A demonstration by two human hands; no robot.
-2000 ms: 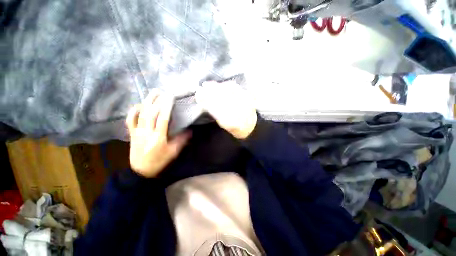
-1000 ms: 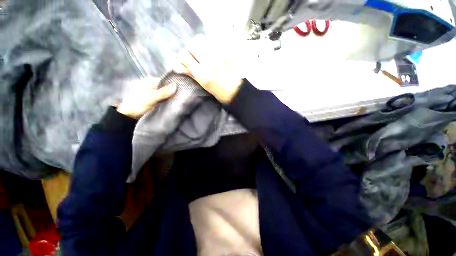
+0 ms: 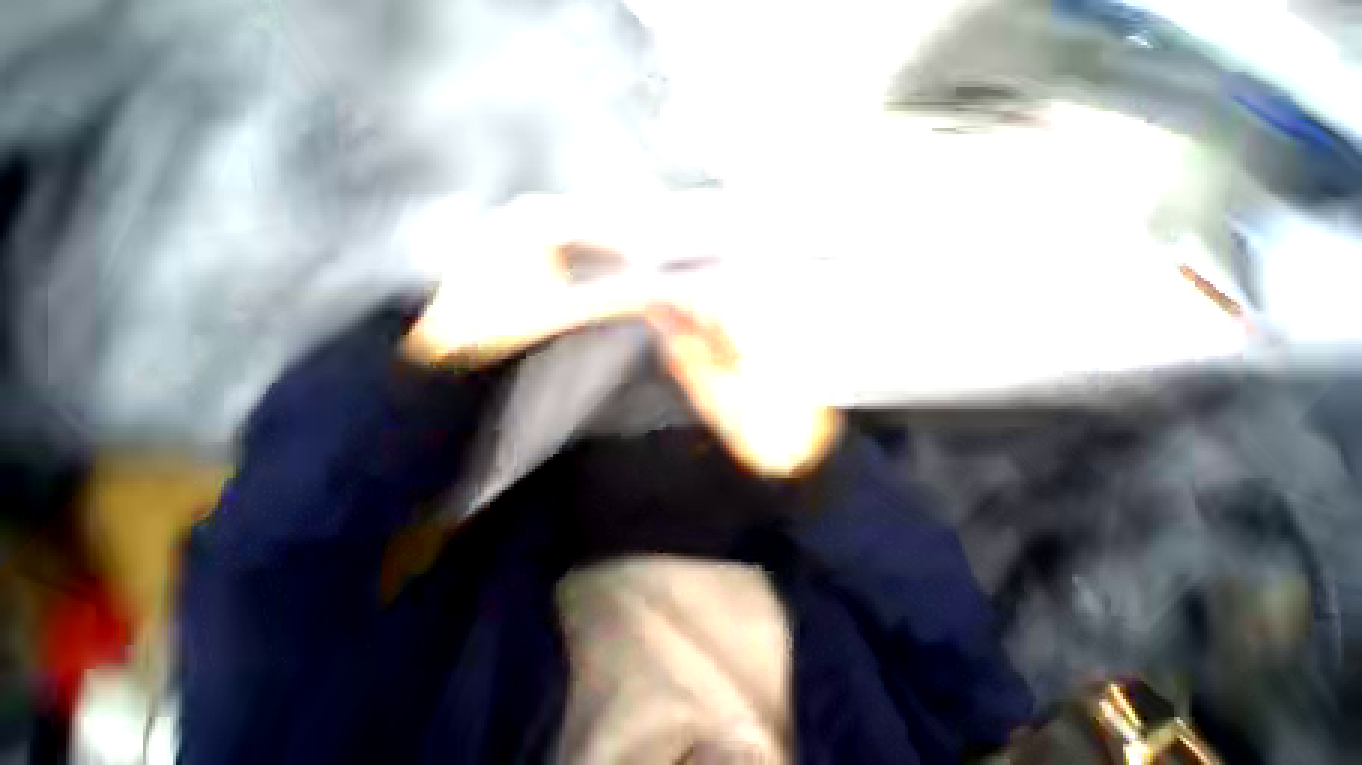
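The frame is badly blurred and overexposed. The grey jacket covers the left of the white table, and a grey flap of it hangs over the near edge between my hands. My left hand lies on the jacket near its edge, fingers pointing right. My right hand is close beside it at the table edge, its fingers reaching up and left to the cloth. Both hands appear to hold the cloth, but the fingertips are washed out.
The white table extends right, with the blurred sewing machine at upper right and an orange-brown stick near its right end. Dark grey work pieces hang below the table edge. A yellow-brown box and a red thing are lower left.
My right hand has moved down and slightly right. My left hand has shifted right, its fingers now near my right hand. The mesh-like underside seen earlier no longer shows clearly. The view has blurred.
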